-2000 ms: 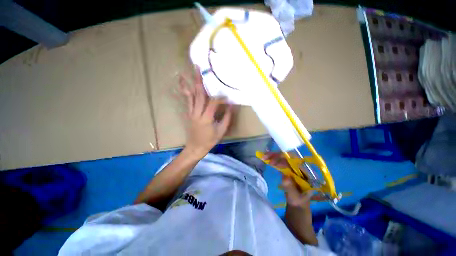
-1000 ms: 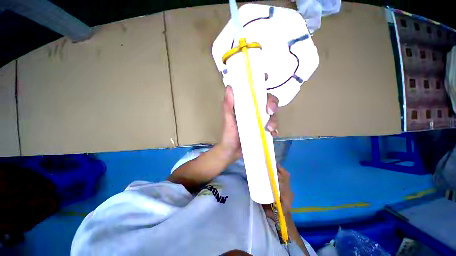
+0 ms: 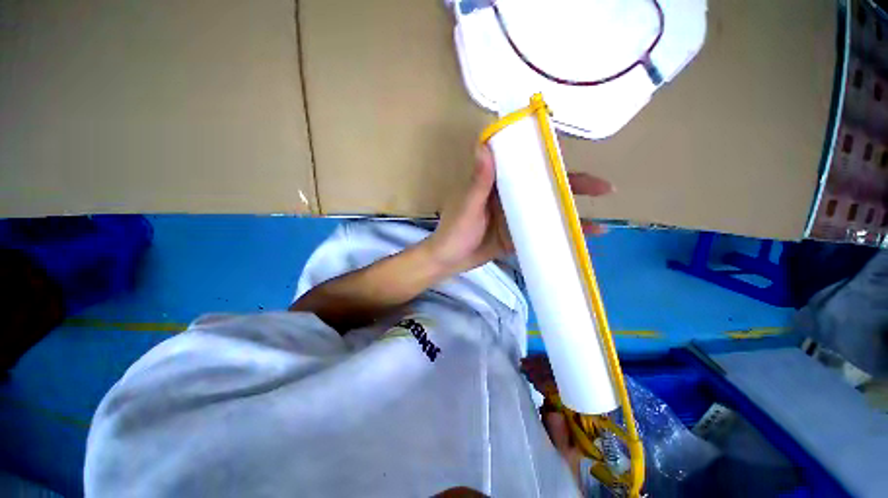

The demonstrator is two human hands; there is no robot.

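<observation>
A caulking gun with a yellow frame and a white cartridge (image 3: 550, 263) slants from the table edge down to the lower right. My left hand (image 3: 479, 214) holds the cartridge near its front end, with fingertips showing on the far side. My right hand (image 3: 562, 433) is at the yellow trigger end, partly hidden behind the gun and my clothing. A white many-sided panel (image 3: 594, 112) lies at the top, cut off by the picture's edge, with a dark red-brown wire loop and grey tape tabs. The gun's front end meets the panel's near edge in view; the nozzle cannot be made out against the white.
The table has a tan cardboard covering (image 3: 389, 117) with a dark seam. A reddish-brown patterned mat (image 3: 862, 146) is at the right edge. Below are blue floor, a blue stool frame (image 3: 740, 267), and a blue bin with clear plastic (image 3: 672, 428) at the lower right.
The gun has moved back towards my body and lower right, off most of the panel. The panel sits higher in view. My left hand has gone from open beside the panel to holding the cartridge.
</observation>
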